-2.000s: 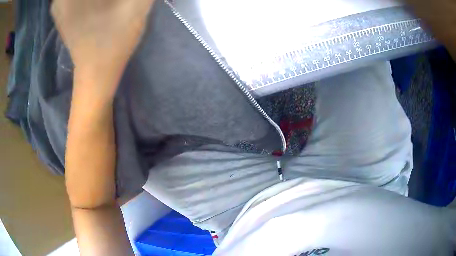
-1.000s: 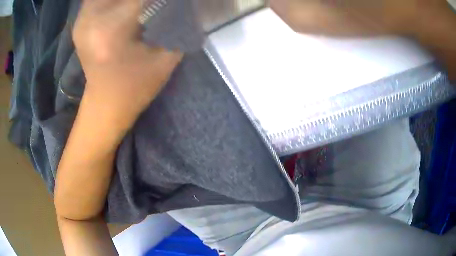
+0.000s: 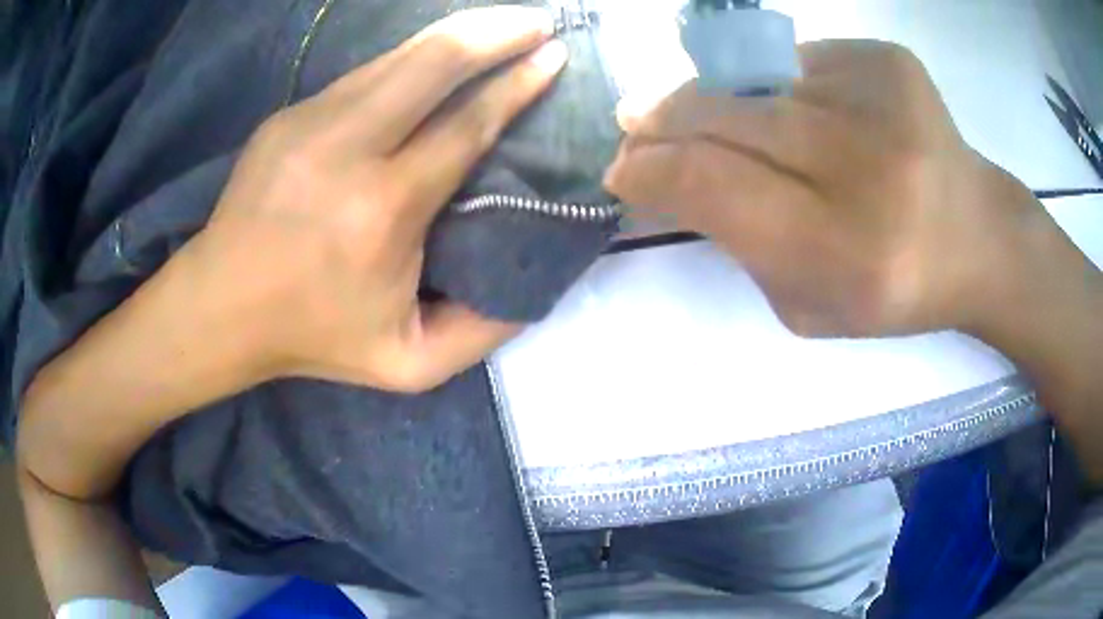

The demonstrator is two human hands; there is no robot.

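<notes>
The dark grey garment (image 3: 351, 484) lies bunched on the left and hangs over the table's front edge. My left hand (image 3: 351, 218) holds a folded part of it, fingertips beside the presser foot (image 3: 576, 19), thumb under the fold. The metal zipper (image 3: 532, 208) crosses the fold, and another length runs down over the table edge. My right hand (image 3: 823, 194) has its thumb and fingertips together at the garment's right edge, pinching it just right of the presser foot. A grey machine part (image 3: 740, 48) partly covers the fingers of my right hand. The needle itself cannot be made out.
Black thread snips (image 3: 1072, 121) lie at the far right on the white table (image 3: 677, 351). A ruler strip (image 3: 774, 469) follows the curved front edge. A dark seam line crosses the table. Grey trousers and blue items show below.
Both hands have come together at the presser foot. The garment has been drawn up, with a fold now held in my left hand. The view has shifted, showing the machine parts and snips.
</notes>
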